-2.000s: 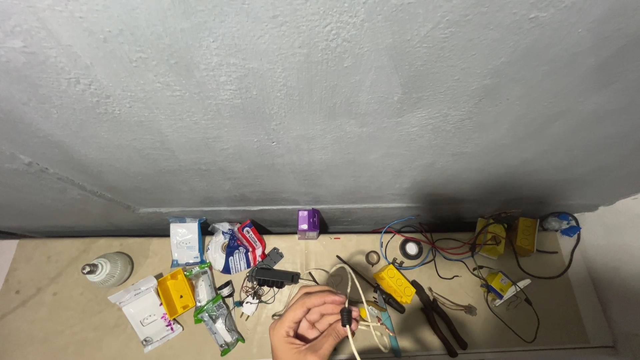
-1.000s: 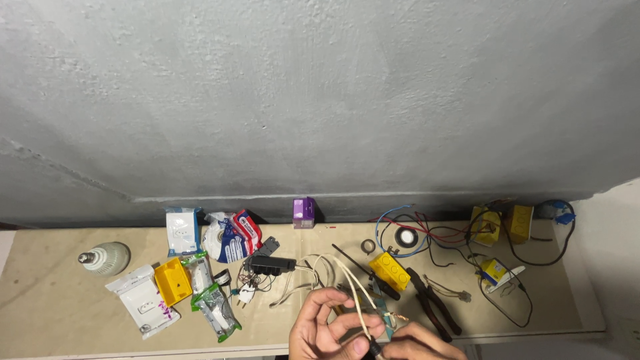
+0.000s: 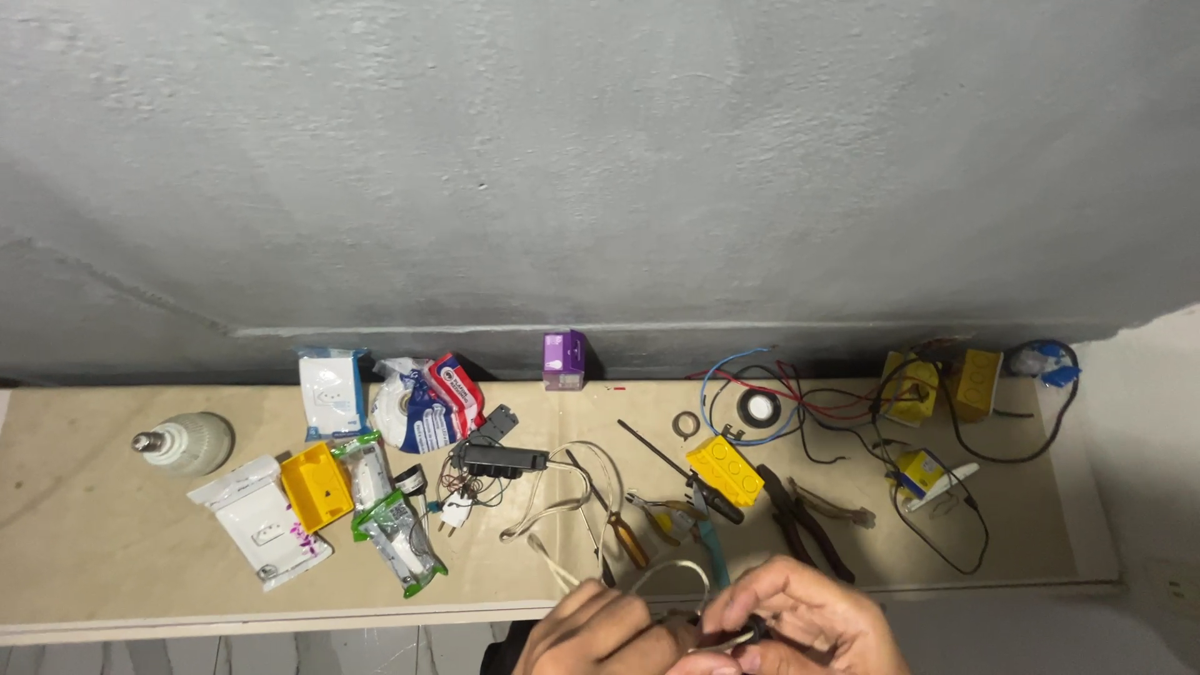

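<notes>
My left hand (image 3: 605, 633) and my right hand (image 3: 797, 623) meet at the bottom of the view, off the bench's front edge. The fingers of both close on a cream cable (image 3: 677, 565) with a small black part (image 3: 756, 628) on it, half hidden by the fingers. The cable loops over the bench toward a black power strip (image 3: 504, 459). Just beyond my hands lie an orange-handled screwdriver (image 3: 628, 541), a long black screwdriver (image 3: 717, 500), cutting pliers with yellow grips (image 3: 661, 518), and large dark-handled pliers (image 3: 804, 525).
A light bulb (image 3: 187, 444), packaged sockets (image 3: 331, 394), and a yellow electrical box (image 3: 316, 487) lie at the left. A purple box (image 3: 563, 360) stands by the wall. At the right are another yellow box (image 3: 725, 471), black tape (image 3: 758, 409) and loose wires (image 3: 834, 403).
Two seconds ago one hand held the cable with its black part above the bench. Now both hands are together on it, lower and nearer the front edge.
</notes>
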